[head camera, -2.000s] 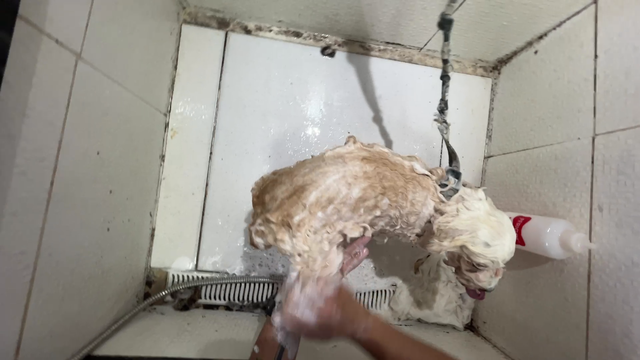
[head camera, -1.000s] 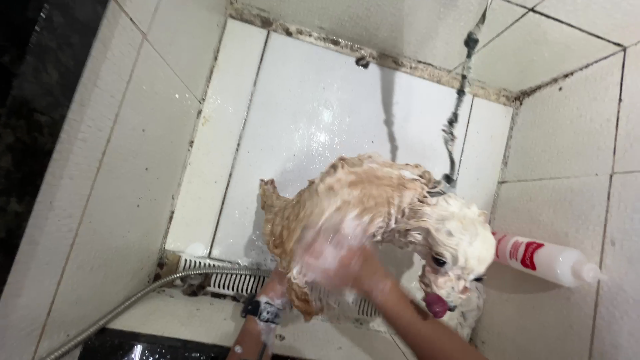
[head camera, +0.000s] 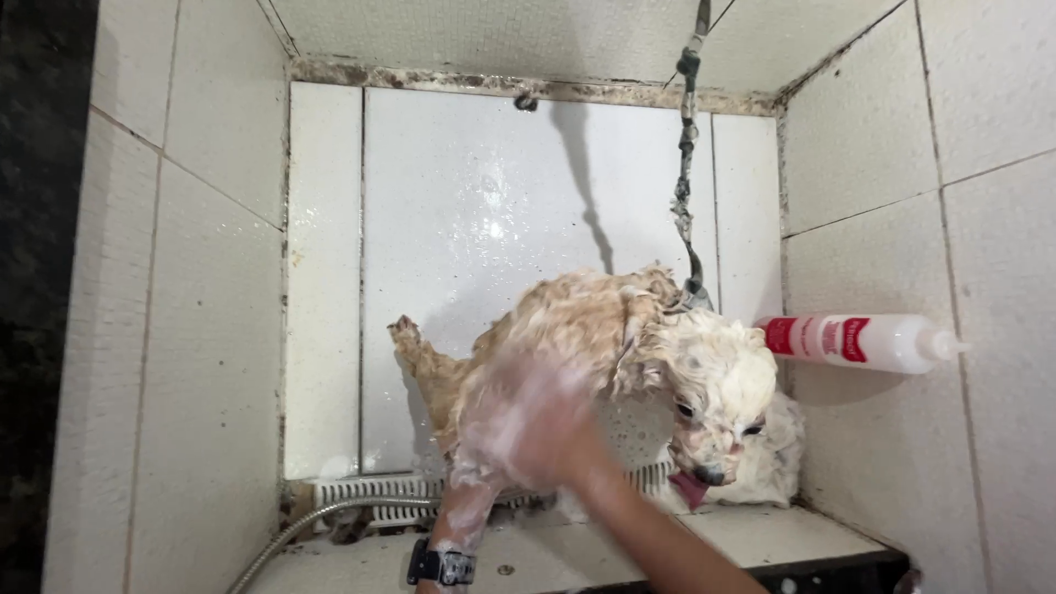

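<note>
A wet, lathered dog (head camera: 577, 313) with tan and cream fur stands in a tiled basin, its head at the right and its tongue out. One hind leg sticks out to the left. My right hand (head camera: 549, 421), blurred and soapy, lies against the dog's side and hindquarters. My left hand (head camera: 474, 441), with a dark wristwatch (head camera: 441, 565) on its wrist, is foamy and mostly hidden behind the right hand and the fur. A knotted cloth tether (head camera: 685, 165) comes down from above to the dog's neck.
A white plastic bottle (head camera: 891, 342) with red print is by the right wall. A metal shower hose (head camera: 305, 524) curves over the slotted drain grate (head camera: 388, 487) at the near edge. Tiled walls enclose the basin on the left, right and back.
The dog's head has turned more toward the camera since two seconds ago. A hind leg now extends out to the left. My hands have stayed at the dog's rear part.
</note>
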